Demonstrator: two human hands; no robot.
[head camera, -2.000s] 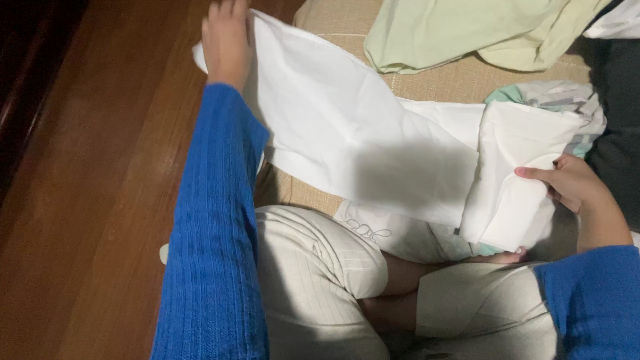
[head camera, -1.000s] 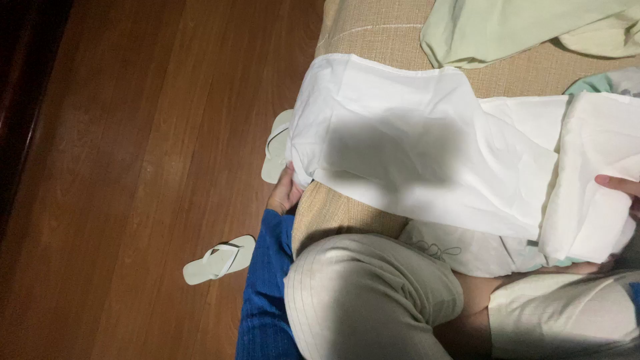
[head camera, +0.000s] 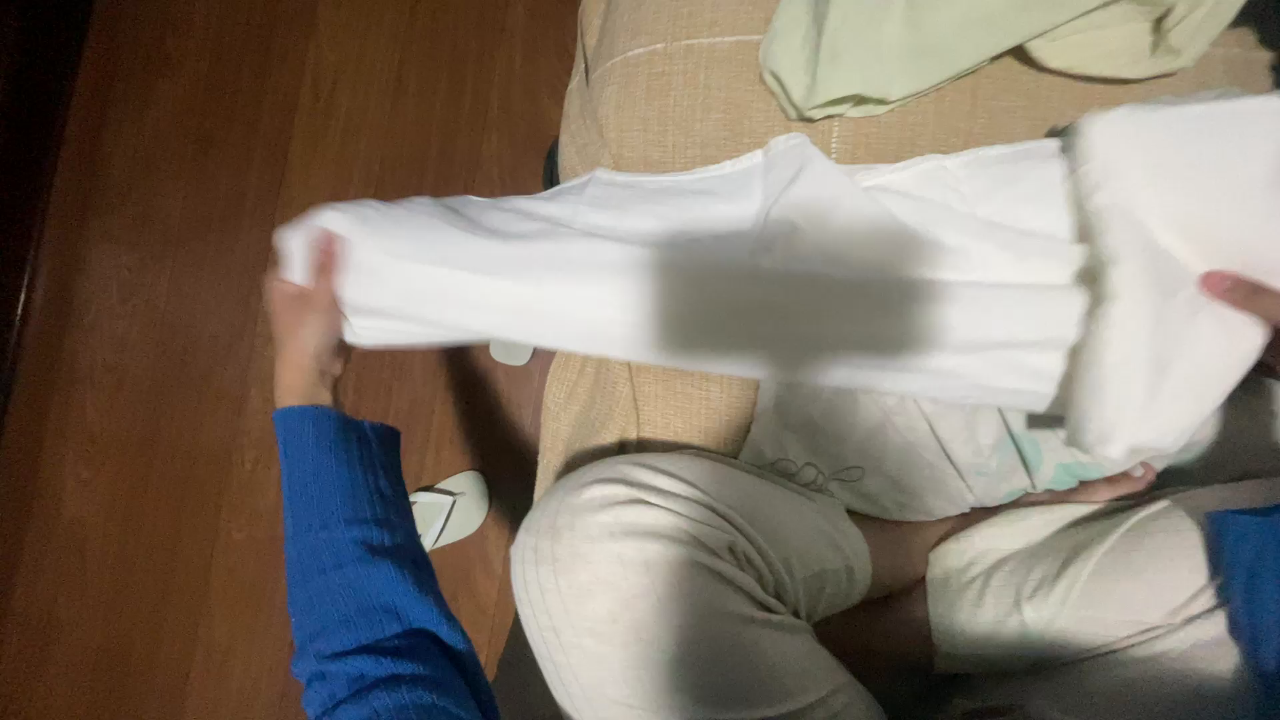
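Observation:
A long white cloth (head camera: 560, 265), perhaps a garment, stretches across the view above my lap. Its far left end is in my left hand (head camera: 310, 320), which is blurred, with the thumb on top, out over the wooden floor. At the right edge my right hand (head camera: 1245, 295) grips the thicker, folded white part (head camera: 1150, 220); only some of its fingers show. A shadow falls on the middle of the cloth. Beneath it lies a pale fabric piece (head camera: 870, 450) with a thin cord and mint-green patches.
A beige woven cover (head camera: 680, 100) lies under the cloths. Pale green fabric (head camera: 890, 50) rests on it at the top. My bent knee (head camera: 640, 560) is in front. On the wooden floor (head camera: 180, 200) are a pale flip-flop (head camera: 460, 508) and part of another (head camera: 512, 352).
My left hand has moved from the cover's edge out over the floor, drawing the white cloth out straighter and narrower. My right hand stays on the folded part.

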